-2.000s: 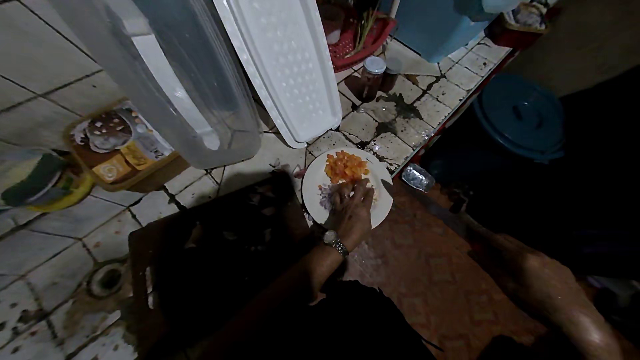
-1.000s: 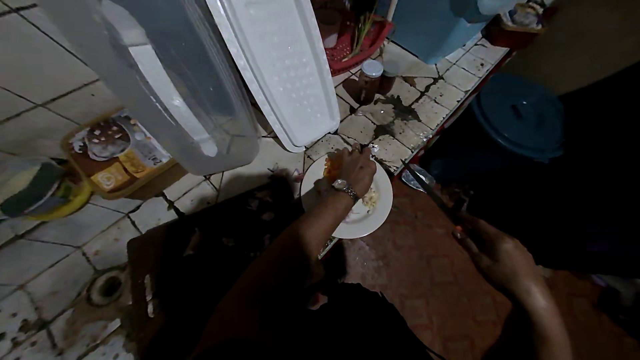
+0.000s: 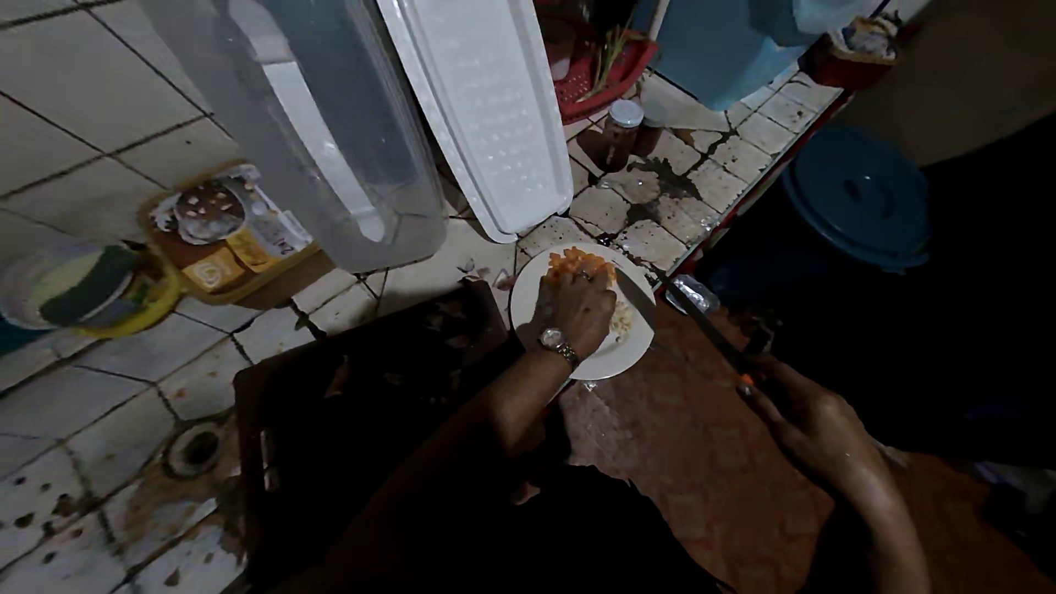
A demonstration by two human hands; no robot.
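Note:
A round white plate [image 3: 606, 363] stands at the counter's edge, beside a dark tray or board [image 3: 371, 412]. Chopped orange pieces [image 3: 571, 262] lie at its far side, and pale chopped bits [image 3: 621, 320] at its right. My left hand [image 3: 584, 309], with a metal wristwatch [image 3: 557, 341], reaches over the plate, fingertips on the orange pieces; whether they grip any is hidden. My right hand [image 3: 813, 421] holds a knife [image 3: 701, 318] by its handle, to the right of the plate, over the floor. Its blade points up and left toward the plate's rim.
A clear plastic bin [image 3: 404, 165] and a white ridged lid [image 3: 495, 107] stand behind the plate. Beyond are a lidded jar [image 3: 620, 136], a red basket [image 3: 635, 66] and a blue container [image 3: 709, 49]. A blue lidded bucket [image 3: 858, 194] is at right. A drain hole [image 3: 195, 450] is at lower left.
My left hand first moved from the plate's middle to its far side, then came back a little onto the orange pieces. The knife stays in my right hand, right of the plate.

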